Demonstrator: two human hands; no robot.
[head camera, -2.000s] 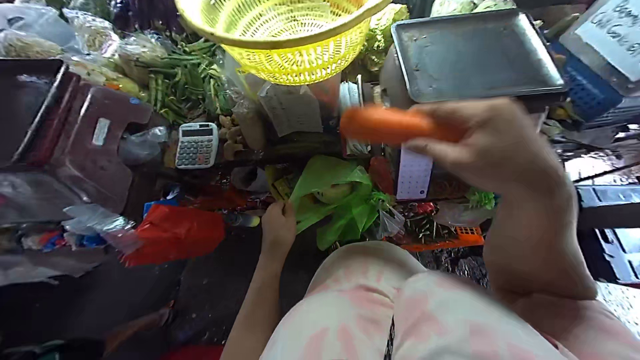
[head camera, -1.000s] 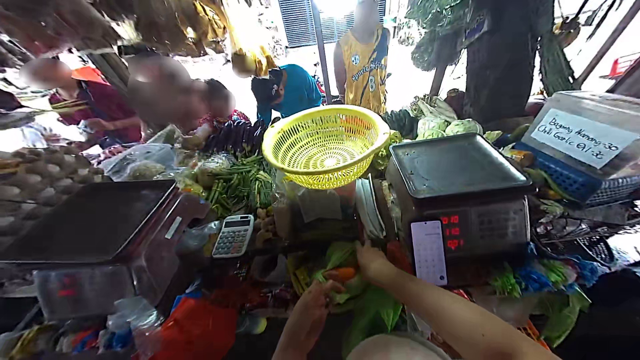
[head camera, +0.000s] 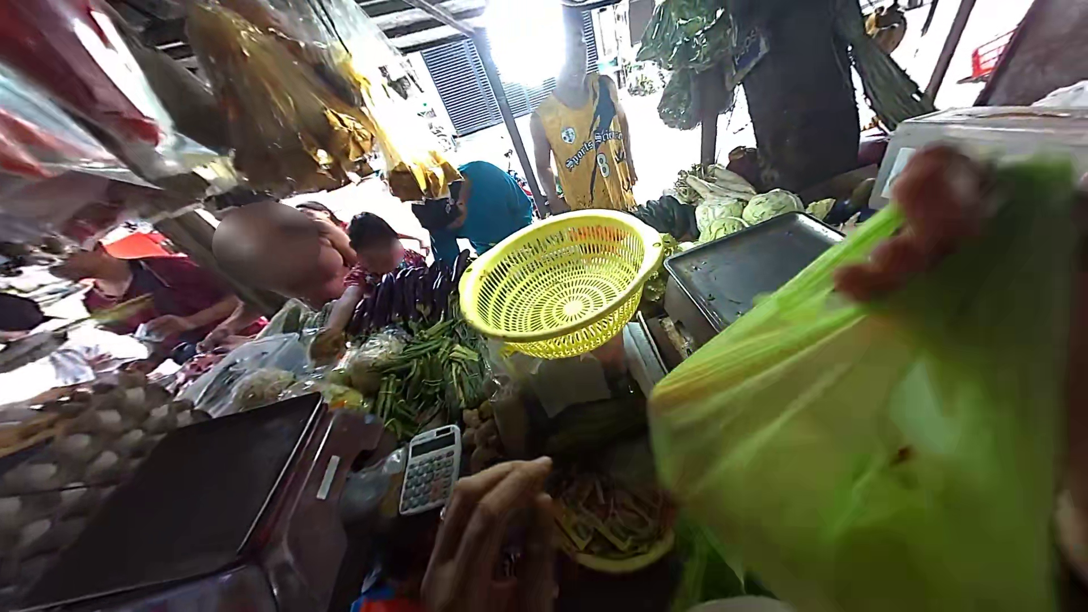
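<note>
My right hand (head camera: 922, 221), blurred and raised at the right, grips the top of a green translucent plastic bag (head camera: 816, 425). The bag hangs close to the camera; pale shapes show inside, too unclear to name. My left hand (head camera: 501, 535) is low in the middle, fingers raised and partly bent, with nothing visible in it. It is beside a white calculator (head camera: 430, 470) and a round container (head camera: 625, 557) that seems to hold banknotes. Beyond both hands is a yellow plastic basket (head camera: 565, 285).
Two weighing scales flank the middle, their metal trays (head camera: 178, 493) (head camera: 748, 263) at left and right. Eggs (head camera: 102, 459) lie at far left. Green pods (head camera: 433, 374), eggplants (head camera: 408, 293) and cabbages (head camera: 722, 212) are piled ahead. Several people stand beyond; plastic bags (head camera: 280, 110) hang at upper left.
The right hand has risen to the right with the green bag, which was low in the middle two seconds ago. The left hand has left the orange object it was touching. The view has tilted up.
</note>
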